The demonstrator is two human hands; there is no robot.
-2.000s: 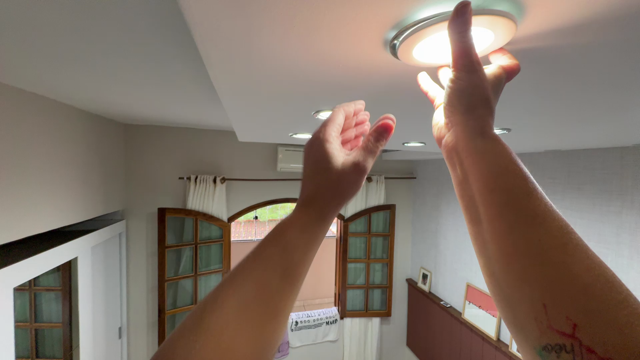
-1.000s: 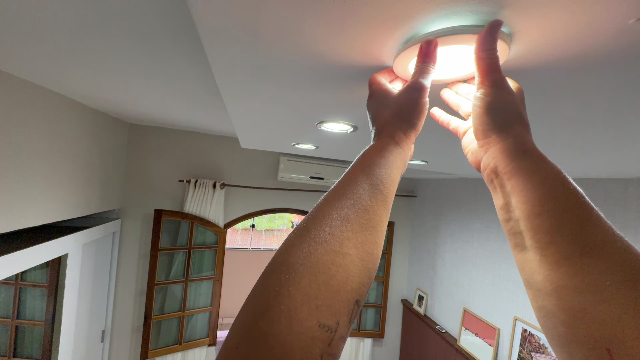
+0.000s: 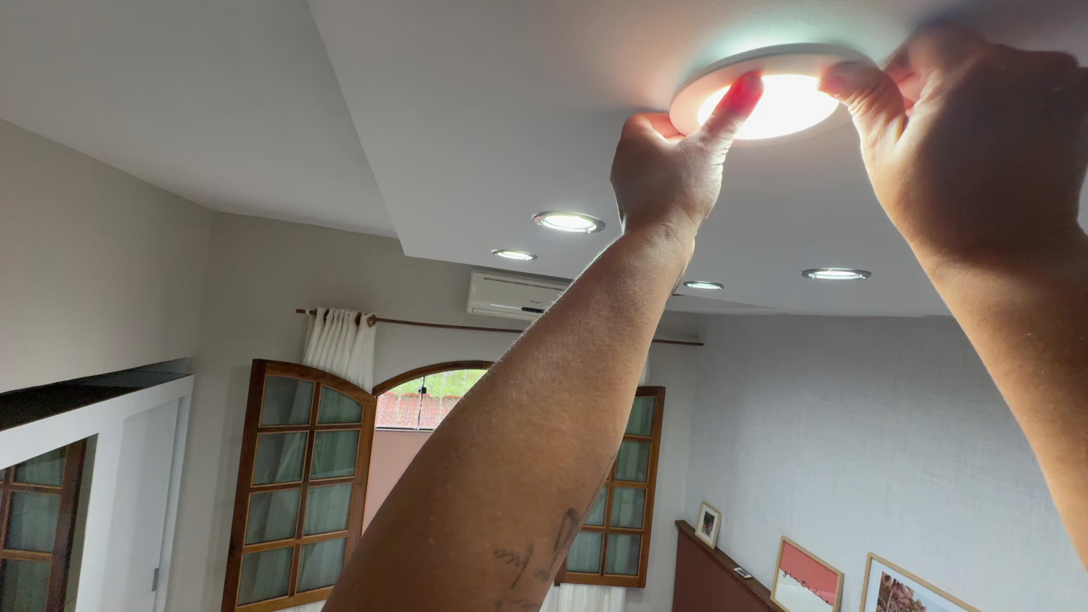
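A lit round recessed ceiling light (image 3: 786, 106) with a pale rim is at the upper right of the head view, tilted a little against the ceiling. My left hand (image 3: 676, 161) grips its left side, the thumb over the rim and onto the glowing face, the fingers behind the edge. On the right side my right hand (image 3: 977, 127) pinches the rim, its thumb on the front and its fingers up by the ceiling, partly in shadow. What lies behind the light is hidden.
Several lit downlights, one of them nearer (image 3: 569, 222), sit in the lowered ceiling beyond. Farther off are an air conditioner (image 3: 514, 295), a curtain rod (image 3: 450, 325), open wooden shutters (image 3: 297, 484), a white cabinet (image 3: 127, 476) and framed pictures (image 3: 806, 578) on a ledge.
My left hand, apart from the light two seconds ago, has come up to its left edge. My right hand has moved from the front of the light to its right rim.
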